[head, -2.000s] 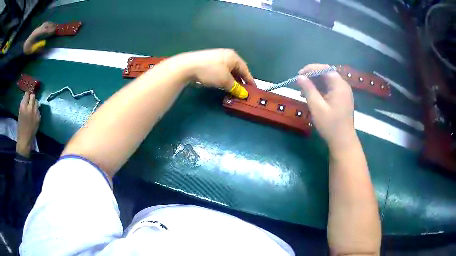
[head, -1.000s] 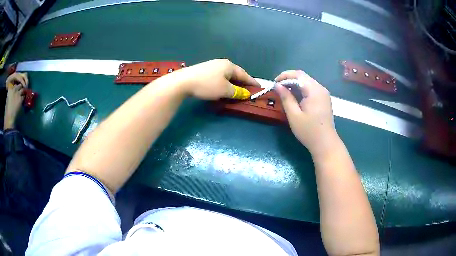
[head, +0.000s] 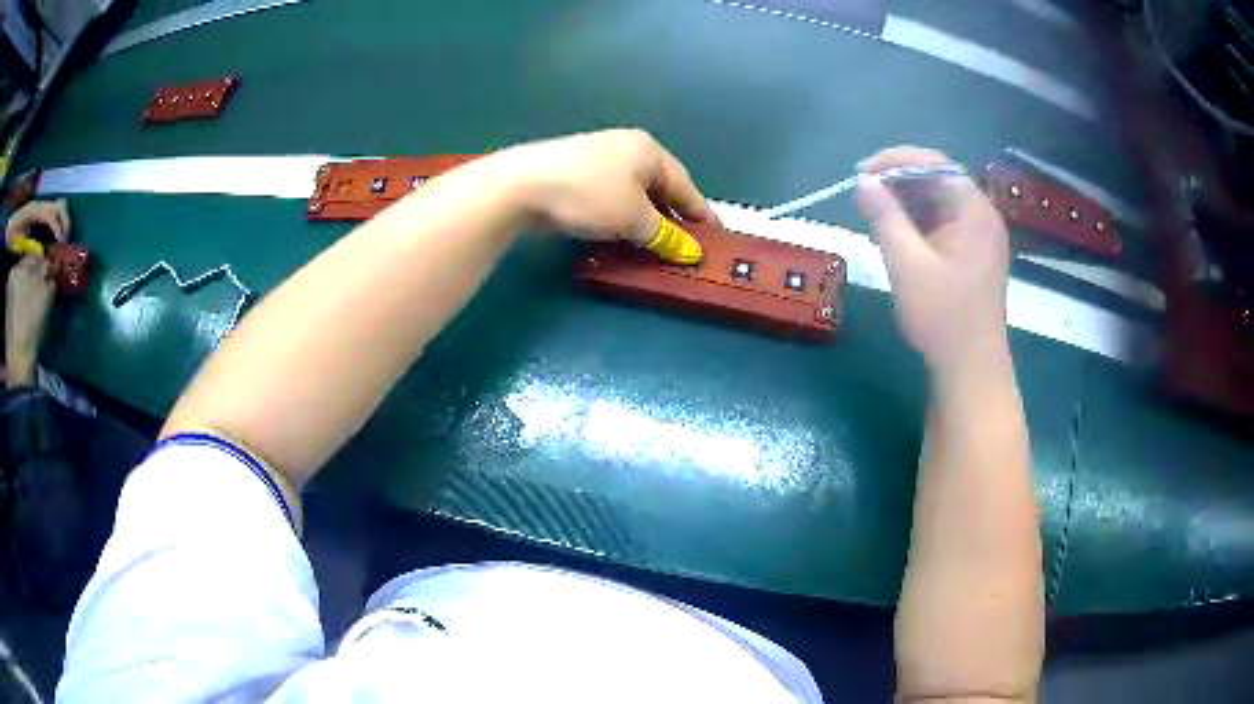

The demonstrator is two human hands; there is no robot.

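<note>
A red-brown fixture (head: 770,292) with small square seats in a row lies on the green conveyor belt in front of me. My left hand (head: 619,200) rests on its left part, a yellow finger cot (head: 675,244) pressed at a seat; the fingers hide the seats there. My right hand (head: 942,241) is raised to the right of the fixture and pinches a thin silvery part strip (head: 814,198). The strip's free end points left over the white stripe, apart from my left hand. Whether a small part lies under the finger cot is hidden.
Another fixture (head: 369,187) lies behind my left forearm, one (head: 1053,209) beyond my right hand, and a small one (head: 190,99) far left. A bent spare strip (head: 186,279) lies left. Another person's hands (head: 30,282) hold a fixture at the left edge. Red-brown machinery (head: 1210,330) stands right.
My right hand has moved right and up with the strip, away from my left hand. More of the fixture's right end shows. The fixture beyond my right hand sits further right.
</note>
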